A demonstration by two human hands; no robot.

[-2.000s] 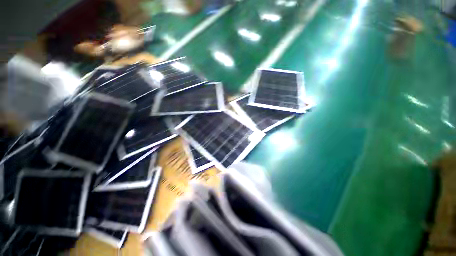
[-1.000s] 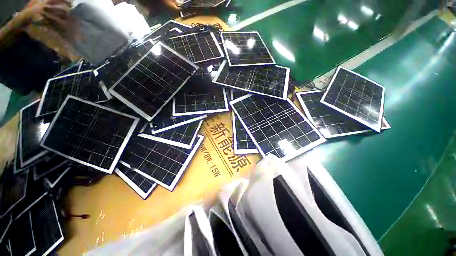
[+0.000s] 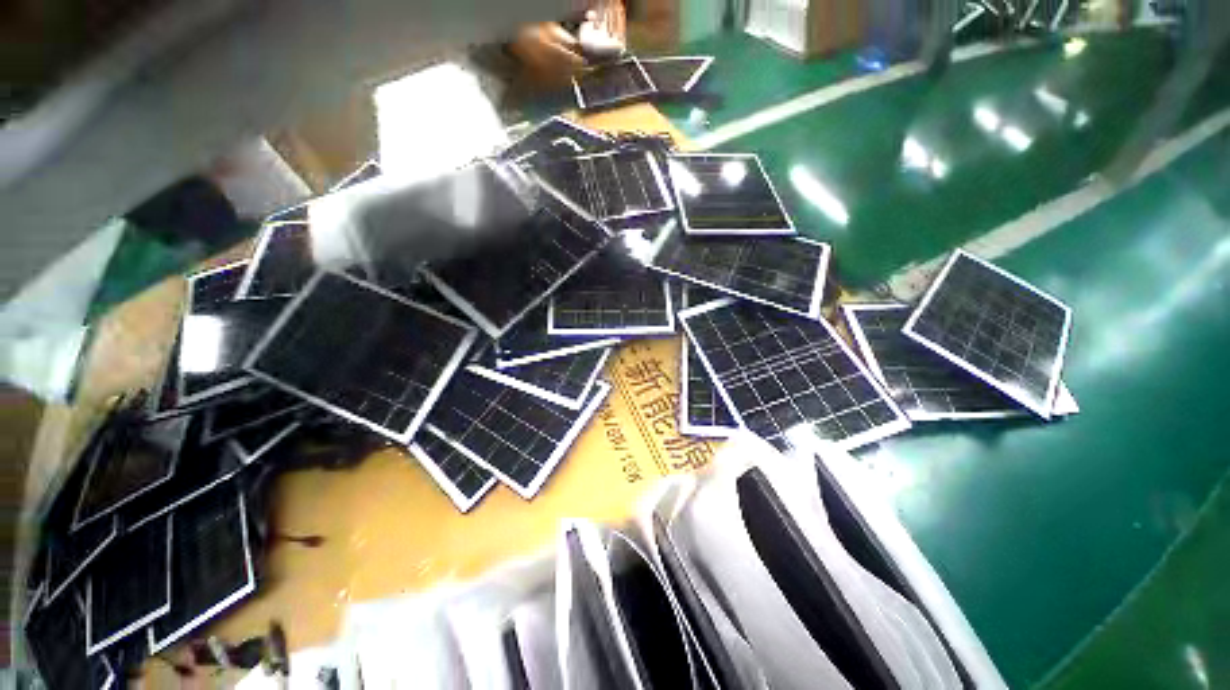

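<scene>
Many dark solar panels with white borders [image 3: 796, 373] lie heaped and overlapping on a tan cardboard sheet [image 3: 540, 519] with printed dark characters. Bagged panels [image 3: 796, 566] stand on edge in a row at the bottom centre, in whitish bags with dark panel showing at the openings. A bright white bag or sheet [image 3: 434, 119] is at the upper left, above a blurred, semi-transparent grey shape over the heap. A large blurred grey form crosses the upper left close to the camera; I cannot tell what it is. Neither of my hands can be made out.
A glossy green bench [image 3: 985, 499] runs along the right, with a pale line beyond it. Another person's hand [image 3: 550, 51] is at the top, near two panels [image 3: 614, 84]. Dark cables [image 3: 290, 539] lie at the lower left. A pale box-like object [image 3: 778, 20] stands at the top.
The view has steadied and shifted, so the heap sits lower and further right. The hand with a white bag seen at the upper left is gone from there; a blurred grey form now covers that area.
</scene>
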